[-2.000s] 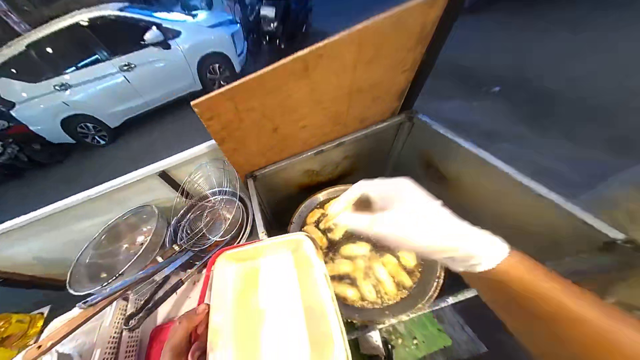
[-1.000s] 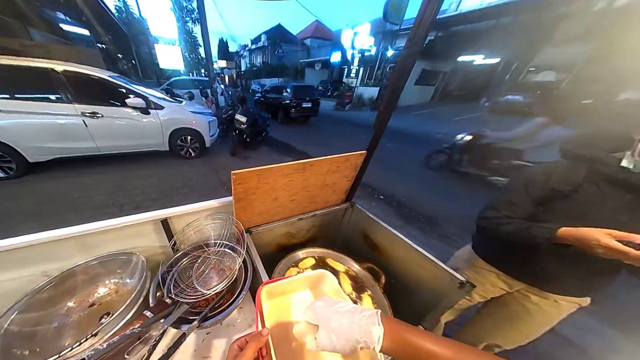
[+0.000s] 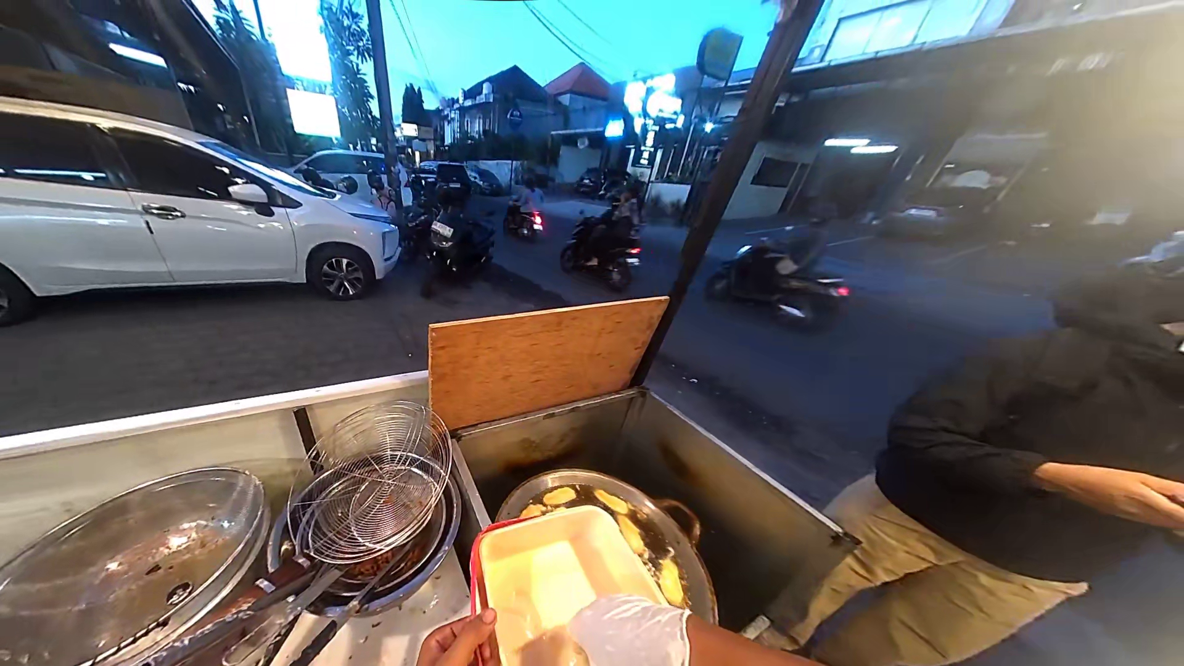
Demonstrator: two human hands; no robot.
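My left hand [image 3: 460, 640] grips the near left rim of a cream plastic tray [image 3: 546, 564] that has a red tray under it. Over the tray's near right part is my right hand [image 3: 634, 632], in a white glove; its fingertips are down in the tray, and what they touch is hidden. Just behind the tray, and partly covered by it, a wide metal pan [image 3: 689, 564] of dark oil holds several yellow battered pieces [image 3: 631, 534].
Wire spider strainers [image 3: 379, 486] lie over a metal bowl [image 3: 444, 555], left of the tray. Further left is a large glass lid [image 3: 139, 564]. A plywood panel [image 3: 546, 361] stands behind the pan's metal box [image 3: 740, 472]. A person in dark clothing [image 3: 1027, 444] is at the right.
My gloved right hand was over the pan two seconds ago and is now at the tray. The tray now covers the pan's near side. The view has tilted up toward the street.
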